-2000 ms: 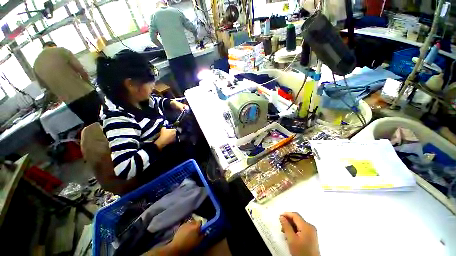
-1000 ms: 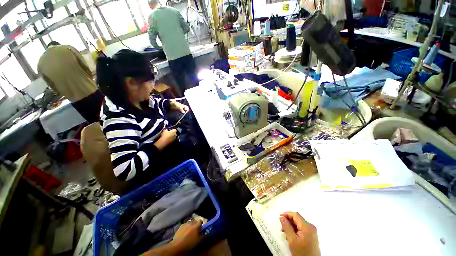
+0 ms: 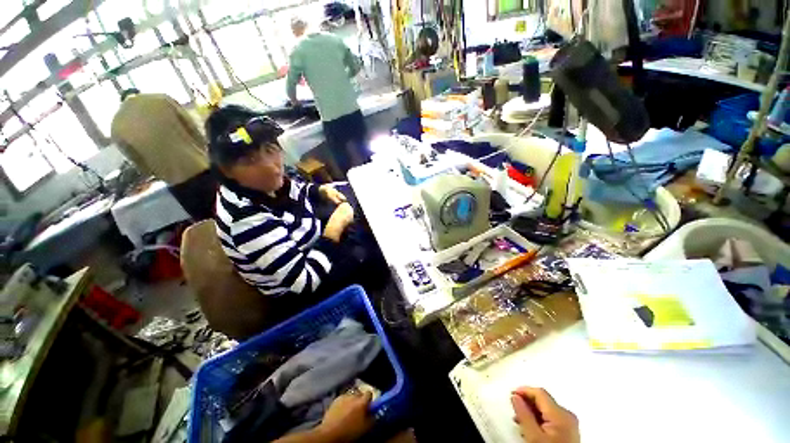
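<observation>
A blue slatted basket [image 3: 394,355] stands at the lower middle, with grey cut pieces [image 3: 325,370] and darker cloth inside. My left hand [image 3: 348,415] lies over the basket's right part at the grey cloth; its fingertips are at a small pale bit, and whether they grip anything cannot be told. My right hand [image 3: 544,417] rests at the left edge of the white table [image 3: 658,398], fingers curled, cut off by the bottom edge, with nothing seen in it.
Paper sheets [image 3: 684,333] lie on the table. Beyond are crumpled clear plastic [image 3: 511,324], an accessory tray [image 3: 485,260] and a sewing machine [image 3: 457,210]. A seated person in stripes [image 3: 268,234] is beyond the basket. Two people stand farther back. A dark lamp-like cylinder [image 3: 598,91] hangs above.
The whole view has shifted, so things sit farther right and slightly lower. The seated person's head has turned toward me. My hands keep about the same places relative to basket and table.
</observation>
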